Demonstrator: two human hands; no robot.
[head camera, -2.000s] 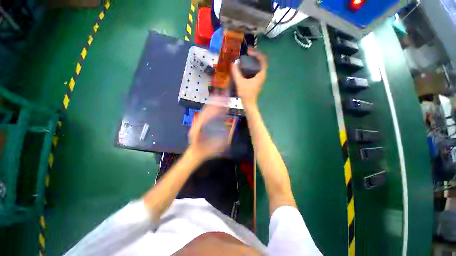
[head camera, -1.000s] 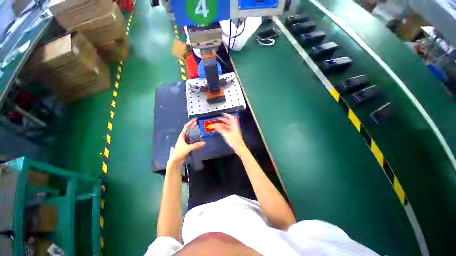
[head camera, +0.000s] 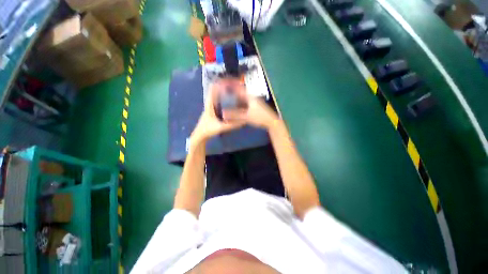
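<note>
A dark plastic housing (head camera: 230, 101) is held between my two hands in front of the machine, blurred by motion. My left hand (head camera: 211, 120) is around its left side. My right hand (head camera: 257, 113) is around its right side. Behind it, a dark upright piece (head camera: 230, 58) stands under the metal press head (head camera: 225, 27). The perforated base plate (head camera: 258, 80) shows at the right, partly hidden by my hands. The front of the blue base is hidden behind my hands.
The dark bench top (head camera: 184, 115) extends left. A green conveyor (head camera: 332, 134) lies right, with a row of dark housings (head camera: 404, 82) beyond hazard tape (head camera: 406, 142). Cartons (head camera: 80, 48) stand upper left, a green rack (head camera: 75, 187) lower left.
My hands have moved from the front of the blue base and come together on the housing. Earlier my left hand held a housing and my right was apart from it. The view has shifted.
</note>
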